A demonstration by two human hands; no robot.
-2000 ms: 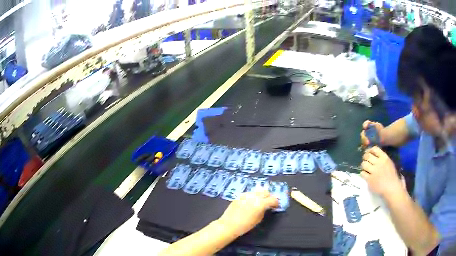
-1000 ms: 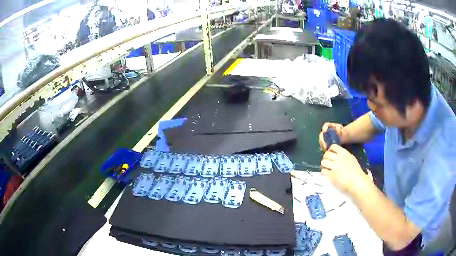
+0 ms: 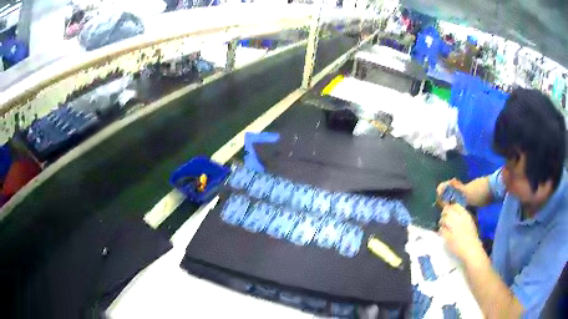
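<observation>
Neither of my hands shows in the picture. Nearest in front of me lies a stack of black foam sheets [image 3: 268,265]. On its top sheet, blue-grey plastic housings [image 3: 302,229] lie in two slanting rows, the far row longer than the near one. A slim yellow-cream handled tool, perhaps a utility knife [image 3: 385,252], lies right of the near row. More housings show between the layers at the stack's front edge. Loose housings [image 3: 427,268] lie on the white top to the right. The picture is slightly blurred.
A co-worker in a light blue shirt [image 3: 529,249] holds a housing at the right. A small blue bin [image 3: 198,180] with orange items stands left of the stack. Beyond are black sheets [image 3: 336,162], a bright blue scrap [image 3: 254,149] and clear bags [image 3: 430,124]. The conveyor [image 3: 124,177] runs along the left.
My hand, over the near row two seconds ago, is out of view. The near-row housings stay in place since one second ago. The view has turned and tilted, so everything sits differently in the picture.
</observation>
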